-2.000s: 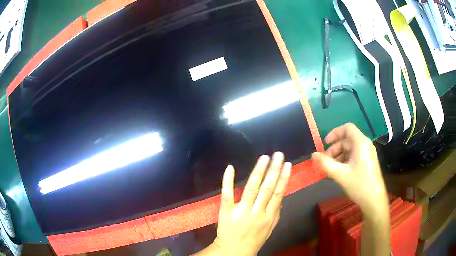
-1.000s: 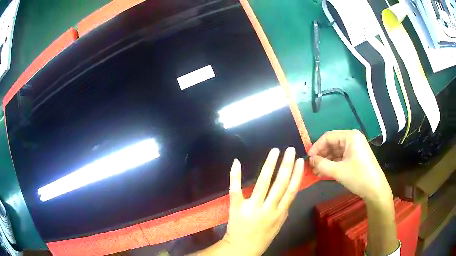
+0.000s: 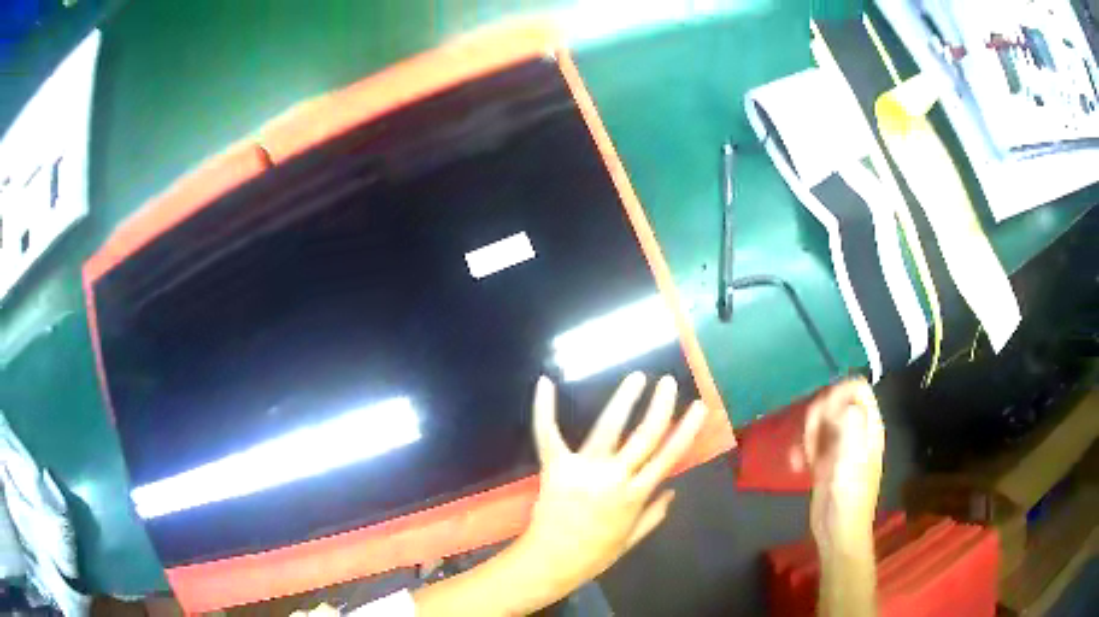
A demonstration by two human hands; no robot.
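Note:
A glossy black LCD panel [image 3: 362,325] with a small white label [image 3: 500,254] lies flat, bordered by red-orange foam pads [image 3: 350,548]. It reflects ceiling lamps. My left hand [image 3: 591,494] is spread on the panel's near edge, toward its right corner, fingers apart, holding nothing. My right hand [image 3: 838,440] is raised off the panel to the right of that corner, blurred, its fingers curled. Whether it holds anything cannot be seen. A red block [image 3: 774,458] shows just left of it.
Black tape strips with white edges [image 3: 862,253] and a yellow-edged strip [image 3: 952,205] hang over the green bench's right edge. A thin dark tool with cord [image 3: 727,241] lies beside them. Red foam pads [image 3: 940,566] are stacked below right. Whitish bundled material [image 3: 36,506] lies at left.
My right hand has left the panel's corner and moved right. My left hand stays on the near edge. The view has shifted, showing the panel's whole far edge and the red block by my right hand.

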